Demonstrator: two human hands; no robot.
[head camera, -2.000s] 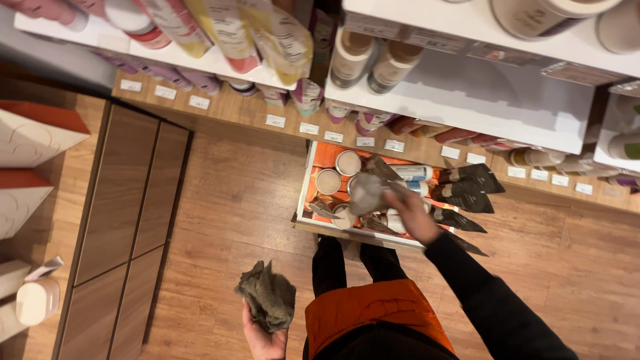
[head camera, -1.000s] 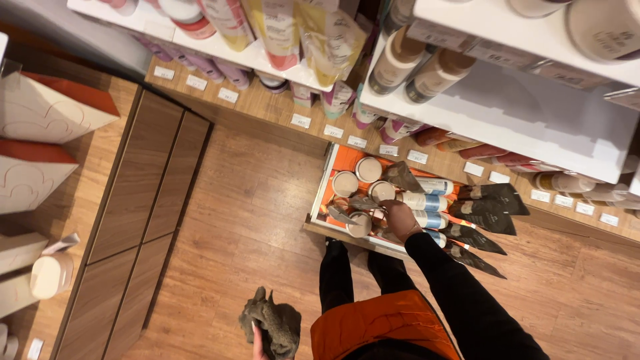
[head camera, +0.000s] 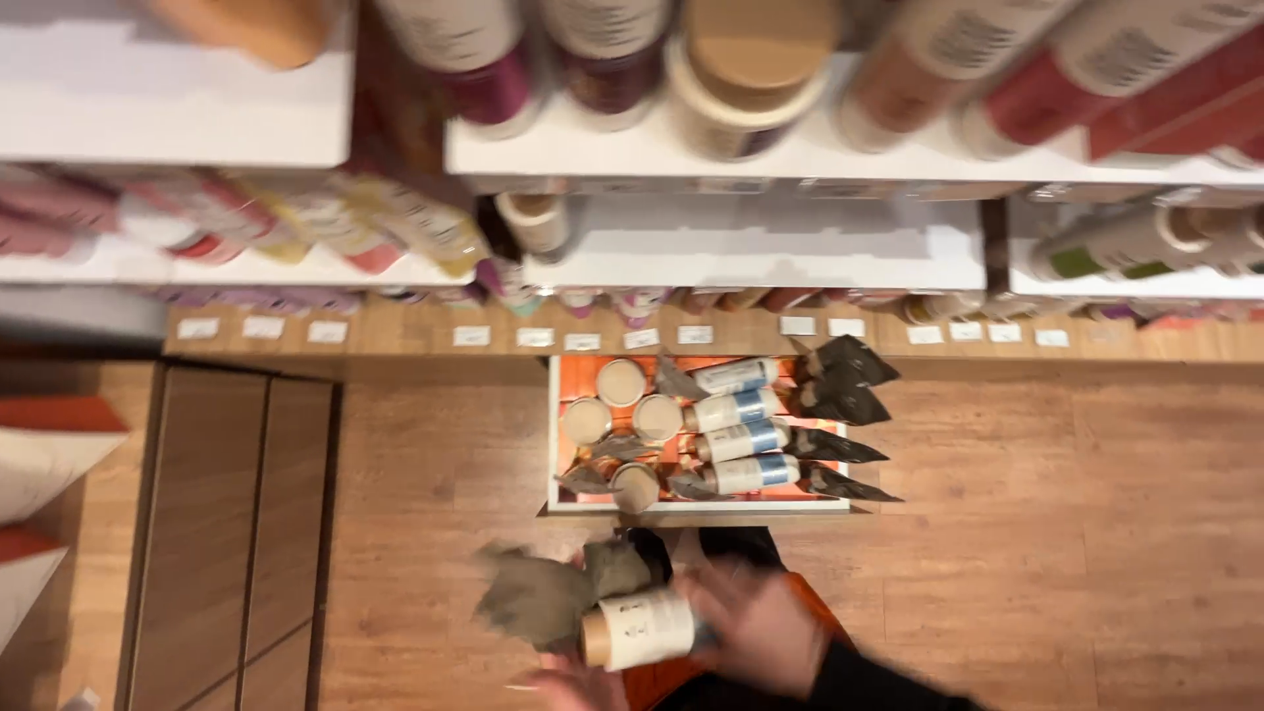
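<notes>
A white bottle with a tan cap (head camera: 647, 629) lies between my hands at the bottom centre. My right hand (head camera: 755, 622), blurred, is at its base end, and grips it. Beneath its cap end is my left hand (head camera: 578, 681), with a crumpled grey-green cloth (head camera: 538, 597) just above; how the fingers hold the cloth is hidden. Beyond them an open drawer (head camera: 699, 508) holds several white bottles with blue bands (head camera: 750, 439) lying on their sides, several round-lidded jars (head camera: 622, 382) and dark pointed pouches (head camera: 839, 444).
White shelves (head camera: 780, 242) with bottles and jars overhang the drawer, above a wooden ledge (head camera: 395, 336) with price tags. Wood-grain cabinet doors (head camera: 202, 533) stand at the left, beside a unit with white and orange boxes (head camera: 49, 454). Wooden floor (head camera: 987, 553) spreads around the drawer.
My right hand has come back from the drawer and is now at a bottle near my left hand. The view has shifted, with more of the upper shelves showing.
</notes>
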